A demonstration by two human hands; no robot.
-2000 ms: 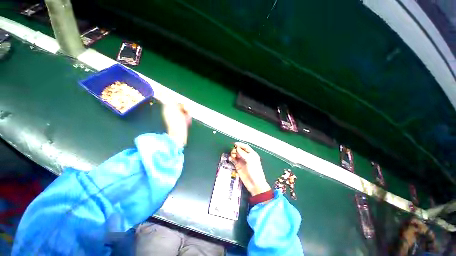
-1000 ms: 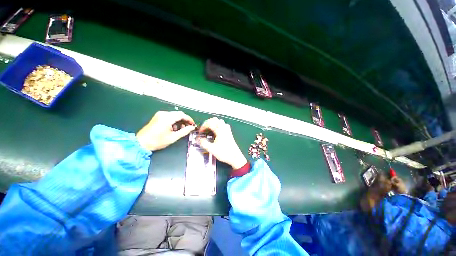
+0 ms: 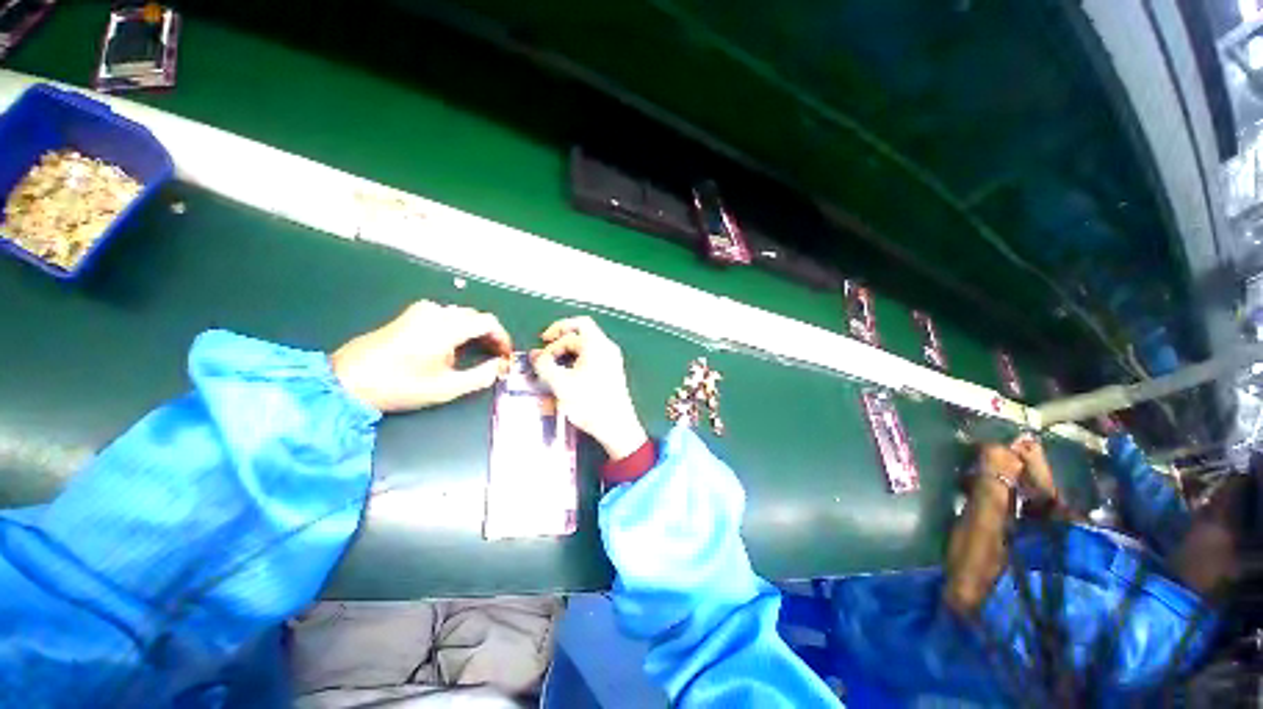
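A phone housing [image 3: 532, 471] with a pinkish-red rim and pale face lies on the green bench in front of me. My left hand [image 3: 427, 357] is at its top left corner, thumb and forefinger pinched together. My right hand [image 3: 587, 377] is over its top right corner, fingers curled with the tips close together. The fingers cover much of the housing's top end. Any small part between the fingertips is too small to tell. A loose pile of small copper-coloured parts [image 3: 695, 396] lies right of my right hand.
A blue parts bin [image 3: 139, 177] with small pale pieces is at the far left. A white edge strip [image 3: 610, 284] separates bench and conveyor belt [image 3: 346, 139]. Housings and a black bar [image 3: 630, 194] are on the belt. Another housing [image 3: 891, 441] and a person in blue are at the right.
My left hand has come from near the bin to the housing's top end, beside my right hand. The view has shifted, so the bin now shows farther left.
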